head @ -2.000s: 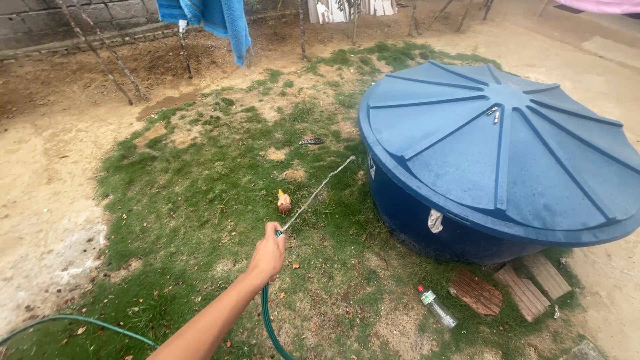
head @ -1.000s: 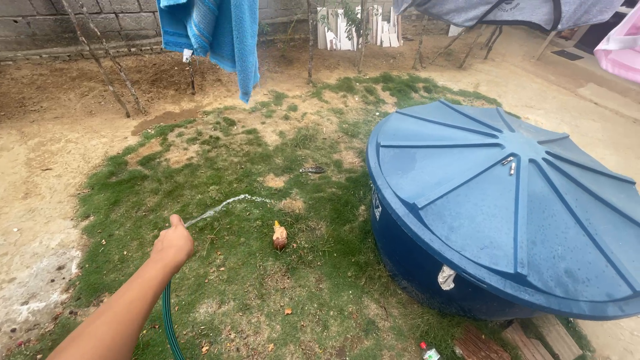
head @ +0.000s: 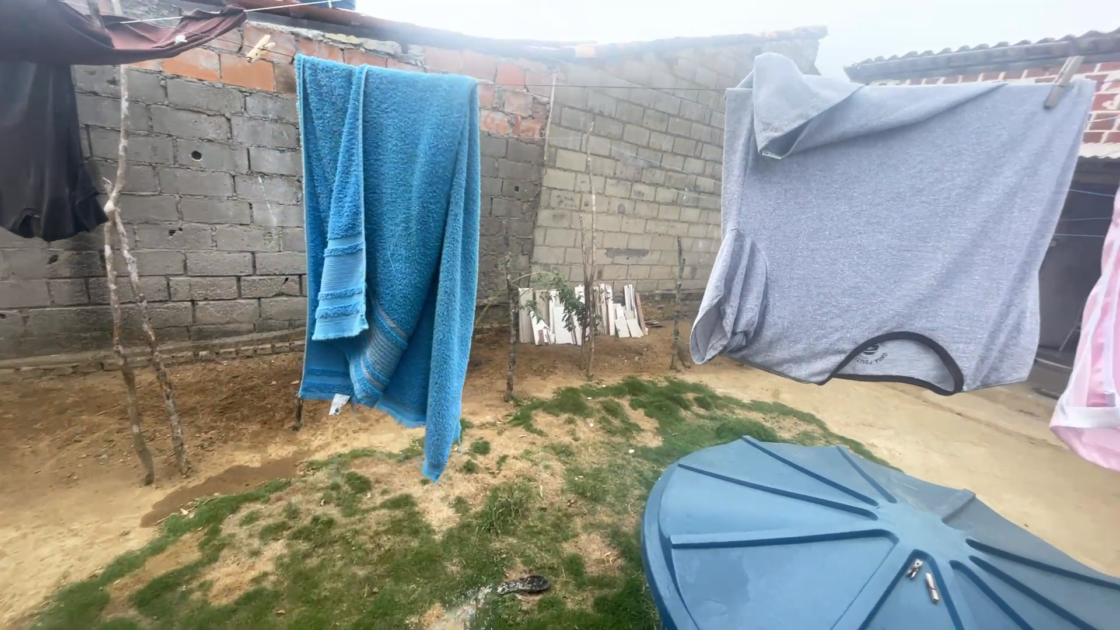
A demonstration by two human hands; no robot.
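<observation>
Neither my left hand nor my right hand shows in the head view now, and the garden hose is out of sight too. Near the bottom edge, a small whitish splash of water (head: 468,605) lies on the grass beside a dark object (head: 523,584) that I cannot identify. A blue towel (head: 394,236) hangs from a line left of centre. To the right hangs a grey T-shirt (head: 892,227) with a dark neckband, held by a wooden clothespin (head: 1062,82). Below it is the ribbed blue lid of a water tank (head: 787,560), with clothespins (head: 923,581) lying on top.
Thin wooden poles (head: 144,324) stand at the left, near dark hanging clothing (head: 44,149). A concrete-block wall (head: 210,201) runs behind, with white boards (head: 577,315) leaning low against it. Pink cloth (head: 1094,376) hangs at the right edge. Patchy grass (head: 376,542) covers the ground beside the tank.
The view has tilted up sharply. The hand holding the green hose, seen a second ago at the left with water coming out, has left the view. Earlier it pointed more toward the tank.
</observation>
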